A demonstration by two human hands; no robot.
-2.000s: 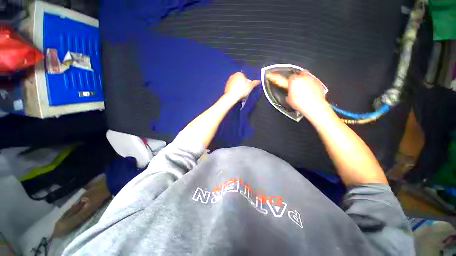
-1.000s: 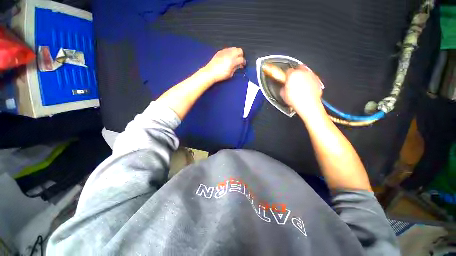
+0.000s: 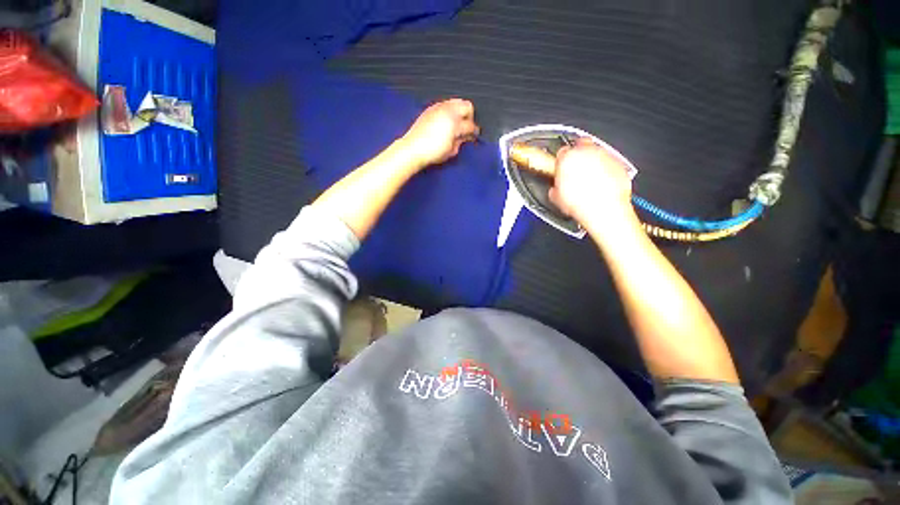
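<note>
A navy garment piece lies spread on the black ironing pad. A narrow white patch shows at its right edge, its upper end reaching the iron. My right hand grips the tan handle of the steam iron, which sits over the cloth's right edge with its tip to the upper left. My left hand is at the cloth's upper edge, fingers bent together; it seems to pinch the edge, but the fingertips are too blurred to tell.
More navy cloth lies at the pad's far left. A blue-fronted white box and red bag stand left. A blue line and yellowish line run from the iron to a wrapped hose at the right. Green cloth is at the right edge.
My left hand has moved up and left from the iron's tip to the cloth's upper edge. The white patch has come into view. The iron has shifted slightly left.
</note>
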